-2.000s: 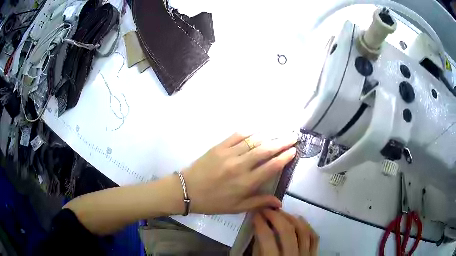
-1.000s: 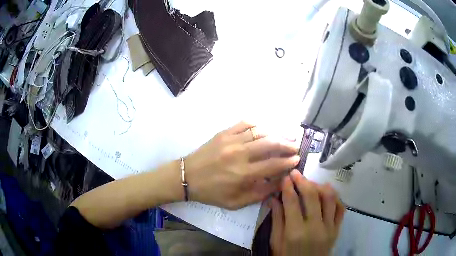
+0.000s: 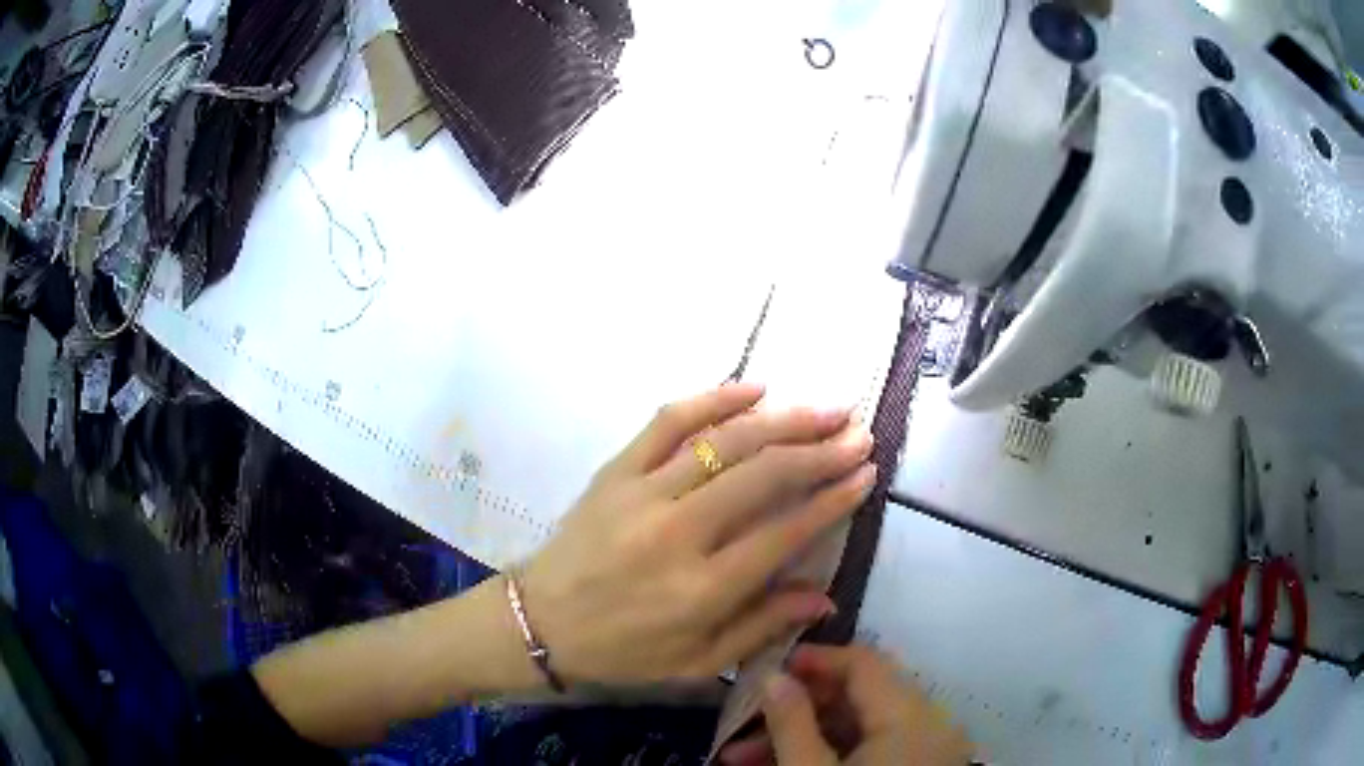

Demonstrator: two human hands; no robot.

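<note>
A dark brown strip [image 3: 886, 434] with a paler taupe piece [image 3: 760, 688] runs from under the presser foot [image 3: 938, 322] down toward the table's front edge. My left hand [image 3: 703, 539] lies flat, fingers together, on the strip's left side, pressing it on the table. My right hand [image 3: 860, 711] is at the bottom edge, partly cut off, pinching the near end of the strip and taupe piece. A thin pointed metal tool [image 3: 756, 332] lies just beyond my left fingers.
The white machine head [image 3: 1047, 195] stands at right, with red-handled scissors [image 3: 1243, 644] beside it. Dark brown pieces [image 3: 516, 90], small khaki pieces [image 3: 398, 93], a tied dark bundle [image 3: 247, 135] and loose thread [image 3: 355, 247] lie upper left. A small ring [image 3: 818, 54] lies at the top.
The view has shifted, so the machine sits higher. My right hand has moved down and away from the presser foot, uncovering more brown strip. The thin metal tool now shows beyond my left hand.
</note>
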